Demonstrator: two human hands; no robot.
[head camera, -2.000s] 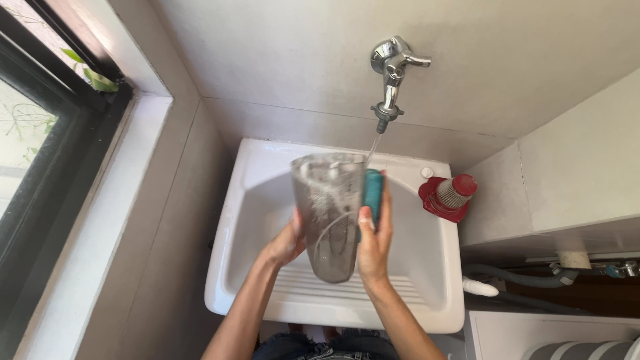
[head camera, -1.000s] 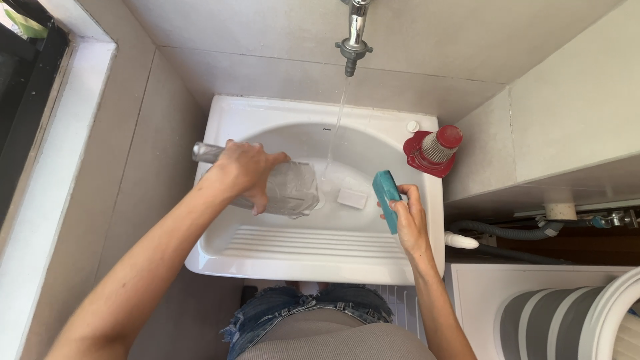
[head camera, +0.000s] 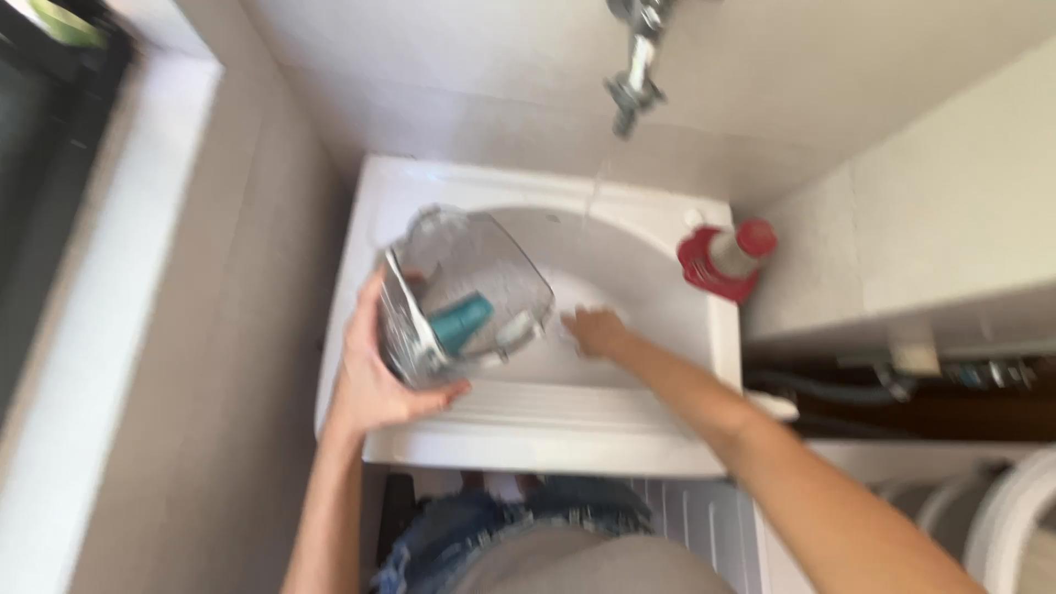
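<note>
My left hand (head camera: 384, 379) grips a clear plastic container (head camera: 487, 256) from its left side, tilted over the left part of a white utility sink (head camera: 544, 450). A teal object (head camera: 462, 322), possibly a brush or sponge handle, shows within the container's outline. Over the basin, just right of the container, is my right hand (head camera: 598, 332), blurred, with its fingers pointing left; whether it holds anything is unclear. Water runs thinly from the metal tap (head camera: 635, 91) into the basin behind my hands.
A red plastic part with a pale pleated filter (head camera: 730, 257) stands on the sink's right rim, beside a small white cap (head camera: 693, 218). Pipes (head camera: 858, 388) run at the right, above a round grey-and-white striped container (head camera: 982, 520). A dark-framed window (head camera: 49, 165) is at the left.
The teal object, in my right hand a second ago, now lies within the container's outline. The container has turned so its opening shows. My right hand has moved left over the basin.
</note>
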